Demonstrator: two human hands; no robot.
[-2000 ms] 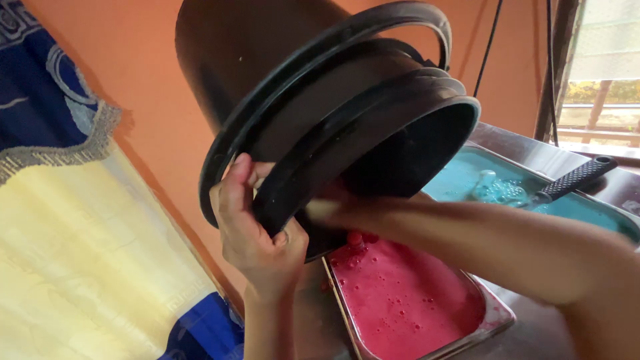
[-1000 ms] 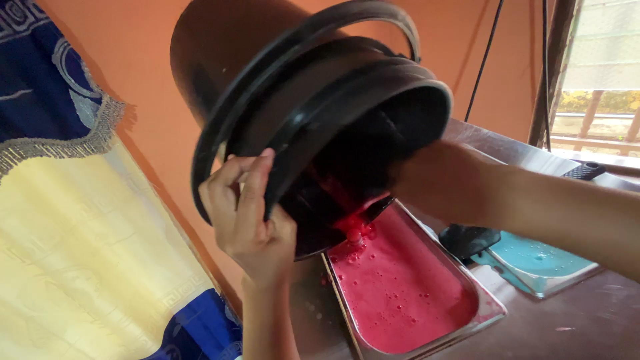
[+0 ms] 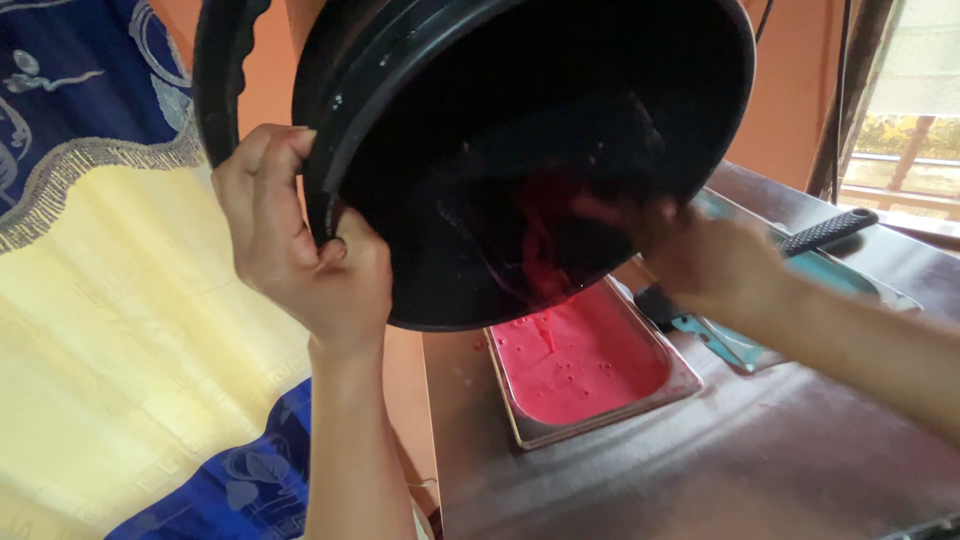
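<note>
A large black plastic bucket [image 3: 525, 135] is tipped over a rectangular metal pan [image 3: 600, 431], its mouth facing me. Pinkish-red liquid [image 3: 585, 360] with bubbles lies in the pan, and a thin red stream falls into it from the bucket's lower rim. My left hand [image 3: 300, 232] grips the bucket's rim at the left, near its black handle [image 3: 217, 82]. At the right edge of the bucket's mouth is my right hand [image 3: 697, 255], blurred; whether it holds anything cannot be told.
Behind my right forearm a second metal pan with turquoise liquid [image 3: 832, 266] sits on the metal table [image 3: 712, 465]. A utensil with a black textured handle [image 3: 829, 231] lies across it. A yellow and blue curtain [image 3: 135, 322] hangs at the left, and a window [image 3: 907, 142] is at the right.
The bucket's mouth has turned further toward me, showing more of its inside. My right hand, reaching into the bucket two seconds ago, is now at the mouth's right edge.
</note>
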